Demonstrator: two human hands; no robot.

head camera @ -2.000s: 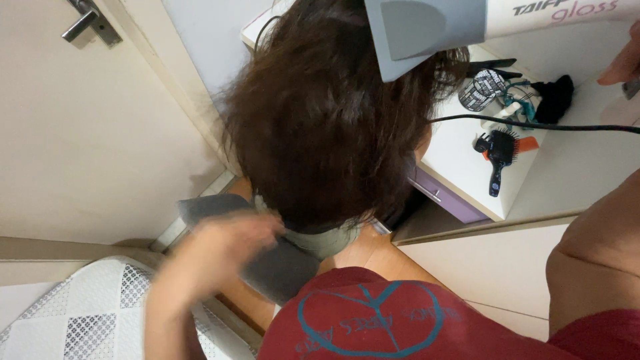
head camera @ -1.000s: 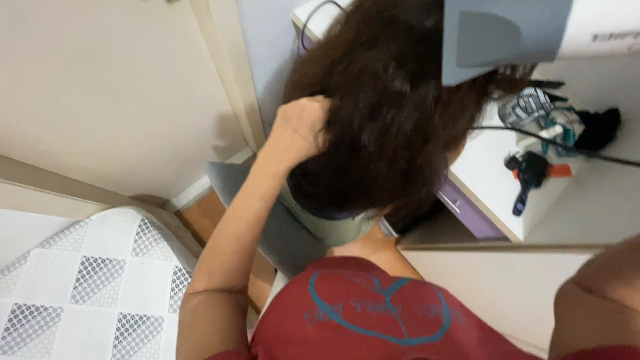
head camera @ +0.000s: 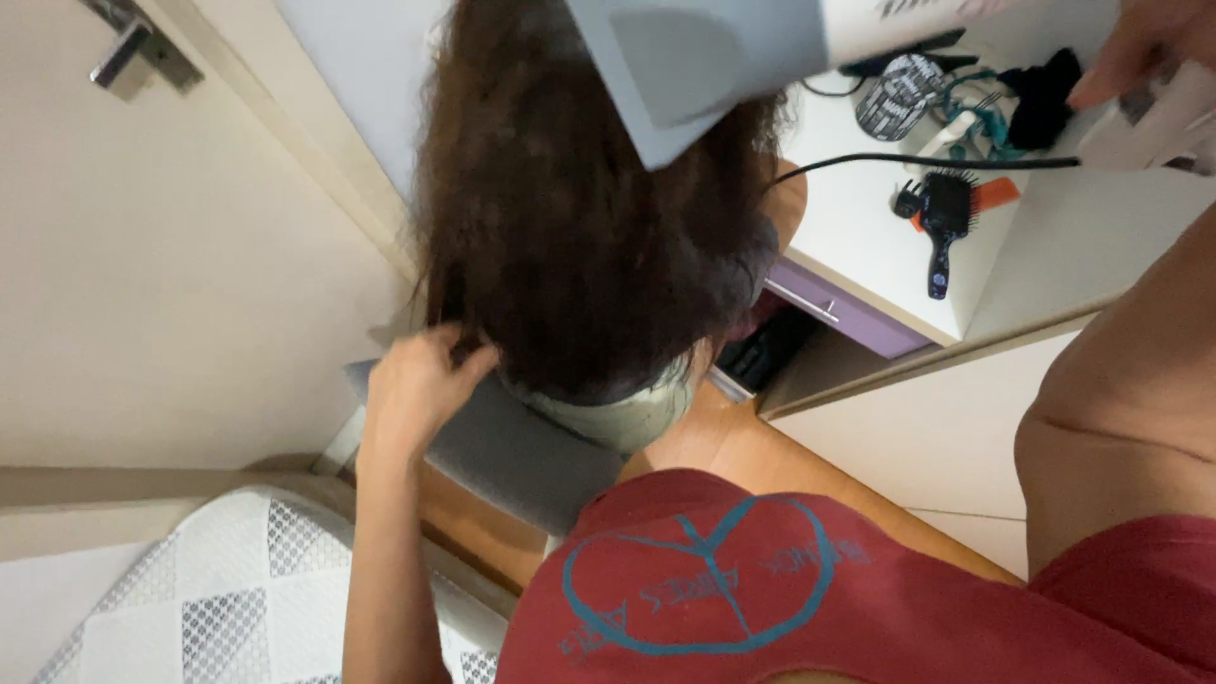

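A person with long dark hair [head camera: 570, 218] sits on a grey chair [head camera: 518, 461], back turned to me. At the lower left edge of the hair is my left hand [head camera: 427, 380], its thumb and fingers touching or close to some strands; whether they grip any is unclear. My right hand [head camera: 1154, 43], at the top right corner, is wrapped around the handle of a white hair dryer [head camera: 883, 24]. The dryer's wide grey nozzle [head camera: 703, 66] points at the upper part of the hair. A black cord [head camera: 931, 160] runs across below the dryer.
On the white desk [head camera: 855, 228] at the right lie a black paddle brush [head camera: 945, 214], an orange comb [head camera: 996, 194], a patterned cup [head camera: 898, 100] and a black cloth item [head camera: 1045, 100]. A purple drawer [head camera: 855, 313] is below. A door [head camera: 171, 266] stands left, a quilted mattress [head camera: 228, 589] lower left.
My left hand has moved from the side of the hair, where it was a second ago, down to the ends. My right hand still holds the dryer over the hair.
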